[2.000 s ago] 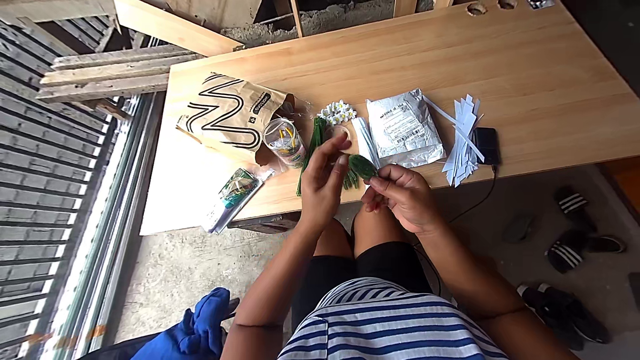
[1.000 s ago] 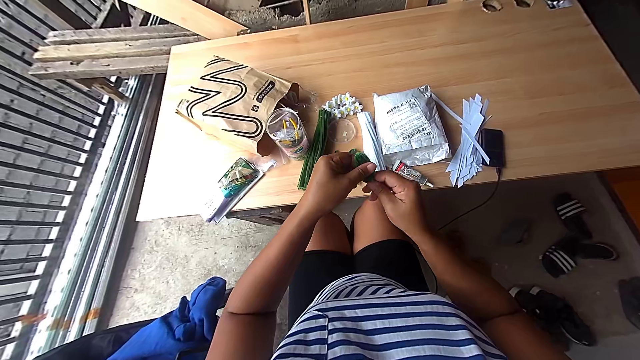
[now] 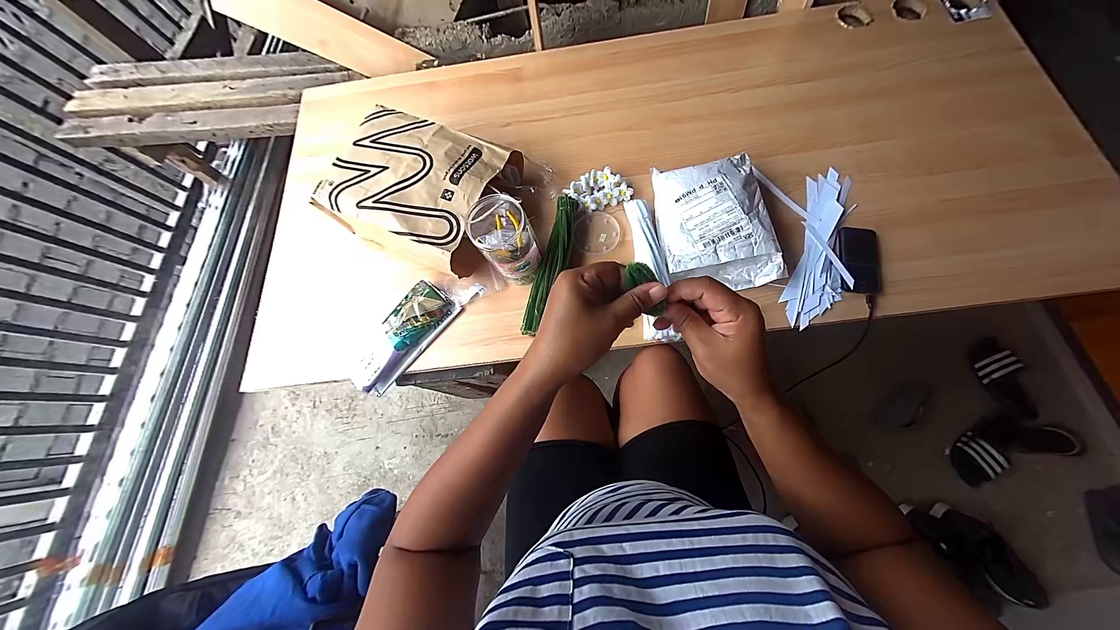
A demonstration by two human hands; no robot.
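Note:
Over the table's near edge, my left hand (image 3: pixel 588 313) pinches a small green fuzzy piece (image 3: pixel 645 284), which looks like bent pipe cleaner. My right hand (image 3: pixel 719 328) meets it from the right, thumb and forefinger closed at the piece's edge. Left of my hands lies a bundle of green pipe cleaners (image 3: pixel 551 267). White pipe cleaners (image 3: pixel 646 232) lie just behind my hands, partly hidden by them. Beyond is a cluster of small white flowers with yellow centres (image 3: pixel 598 188), beside a round clear lid (image 3: pixel 598 234).
A brown paper bag (image 3: pixel 411 179) and a clear plastic cup (image 3: pixel 505 241) stand left. A grey plastic mailer (image 3: pixel 717 219), white paper strips (image 3: pixel 818 249) and a cabled phone (image 3: pixel 859 260) lie right. A green packet (image 3: pixel 418 313) lies at the near left edge of the wooden table (image 3: pixel 945 166).
My hands were further apart two seconds ago and have since come together at the green piece. A small tube seen beside my right hand one second ago is now out of sight.

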